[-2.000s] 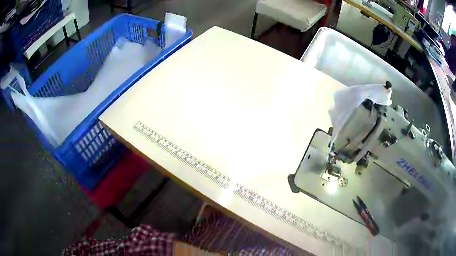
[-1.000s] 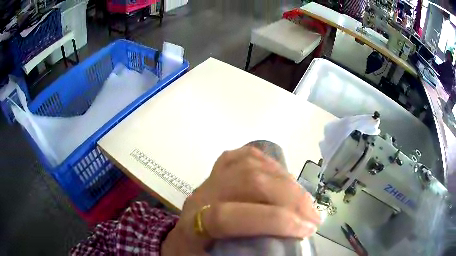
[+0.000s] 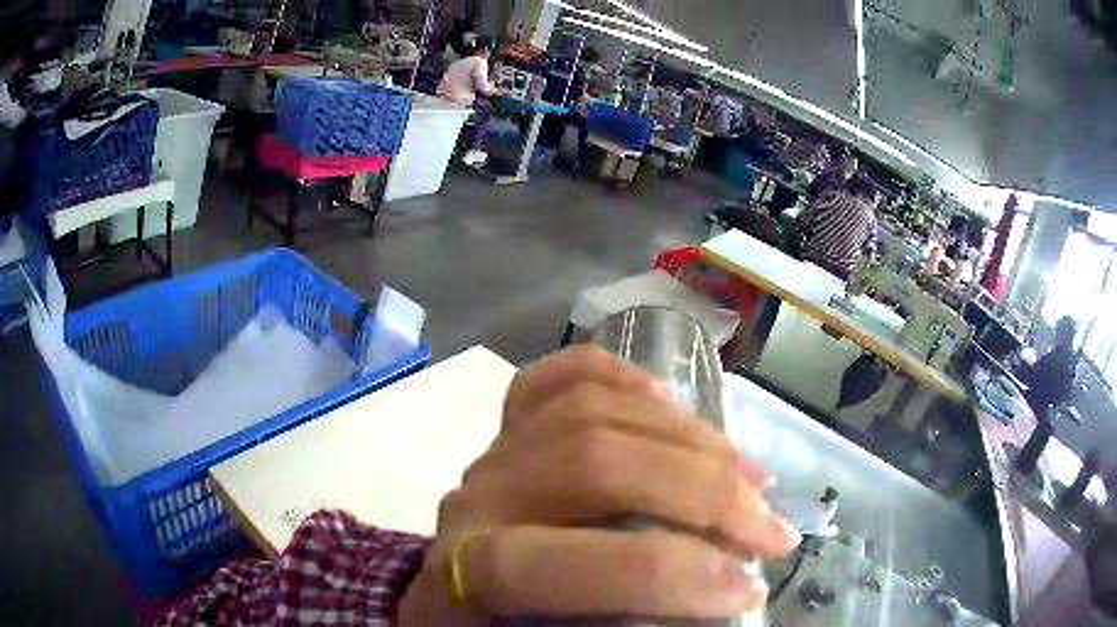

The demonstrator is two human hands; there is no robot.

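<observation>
My left hand (image 3: 600, 472), with a gold ring and a red checked sleeve, is wrapped around a silver metal flask (image 3: 663, 349). The flask is large and close to the camera; its upper end shows above my fingers, and my hand hides much of the rest. My right hand is not in view. The white sewing table (image 3: 410, 447) lies behind my hand, which covers its right part. The top of the sewing machine (image 3: 864, 588) shows at the lower right, cut off by the picture's edge.
A blue basket (image 3: 196, 490) with white sheets (image 3: 227, 386) stands left of the table. A large white bin (image 3: 906, 502) is behind the machine. Beyond are a pale-seated chair (image 3: 649, 294), another worktable (image 3: 833, 306), a blue crate (image 3: 341, 120) on a red stool, and several people.
My left hand has come in from below holding the flask, and both have moved closer. The view has tilted up, so the table and machine sit lower and the workshop and ceiling show.
</observation>
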